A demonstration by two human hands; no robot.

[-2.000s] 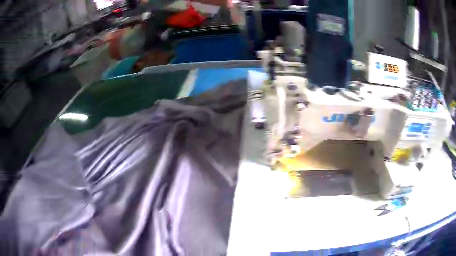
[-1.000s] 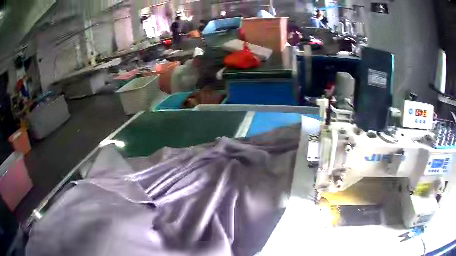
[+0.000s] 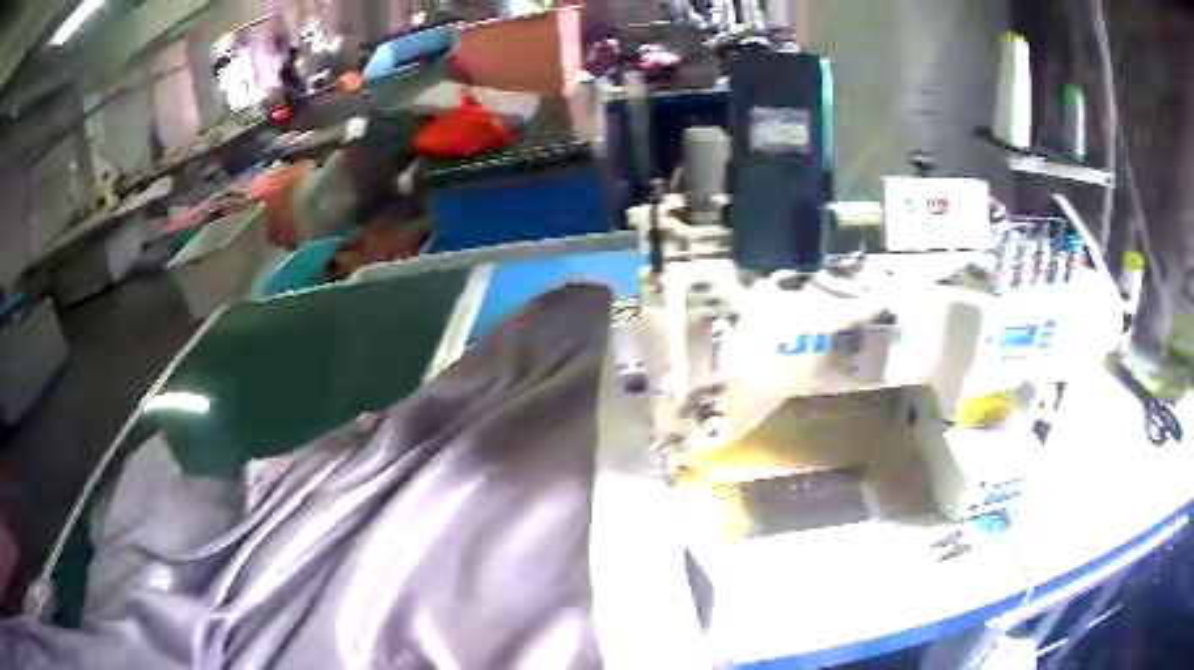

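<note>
A large dark grey-purple cloth (image 3: 432,511) lies in folds over the left side, from the green surface to the machine table. Its right edge runs beside the white sewing machine (image 3: 851,321). The needle area (image 3: 694,445) is lit yellow and blurred. The dark bed cover (image 3: 805,501) shows under the arm, with no cloth on it. Small blue thread snips (image 3: 989,524) lie right of the bed. Neither of my hands is in the picture.
Behind are a blue bin (image 3: 517,203), a red item (image 3: 461,128) and an orange box (image 3: 520,59). A dark slab (image 3: 779,157) and a control box (image 3: 936,213) stand above the head. Black-handled shears (image 3: 1160,422) lie far right.
The view has swung right and back down. The cloth has shifted and its folds now run more diagonally, stretched towards the lower left. No hand shows in any frame.
</note>
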